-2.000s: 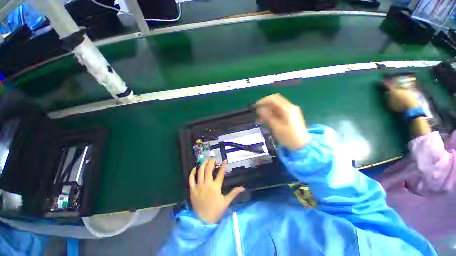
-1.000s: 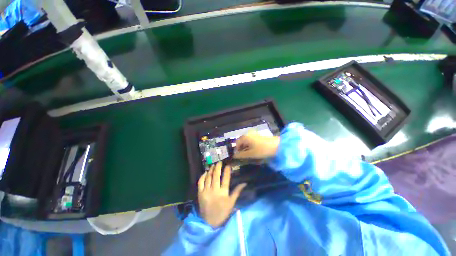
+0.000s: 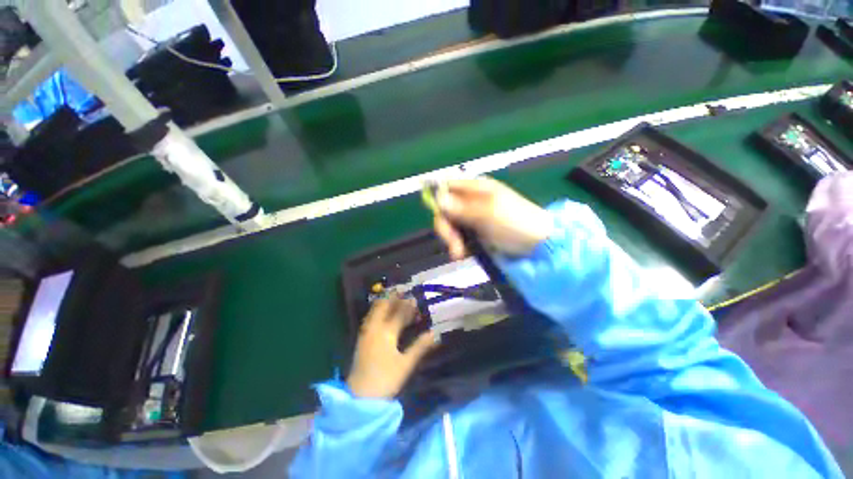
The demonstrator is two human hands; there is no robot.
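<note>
An opened tablet [image 3: 455,297] with a silver battery and black flex cables lies in a black foam tray [image 3: 353,271] in front of me. My left hand [image 3: 385,348] rests with spread fingertips on the tablet's left end, over the board. My right hand [image 3: 472,213] is raised above the tray's back edge, its fingertips closed on a small piece of yellow tape [image 3: 429,198]. The right hand and sleeve hide part of the tray's right side.
Another opened tablet in a tray [image 3: 678,196] lies to the right, with more trays beyond. A tray with a tablet [image 3: 164,360] stands at the left. A white post [image 3: 201,176] rises behind. A white bin [image 3: 234,447] is below the bench edge. A pink sleeve [image 3: 831,220] is at the right.
My right hand has lifted off the tablet and moved up and back, with yellow tape now showing at its fingertips. My left hand stays on the tablet. A tray has appeared to the right since the earliest frame.
</note>
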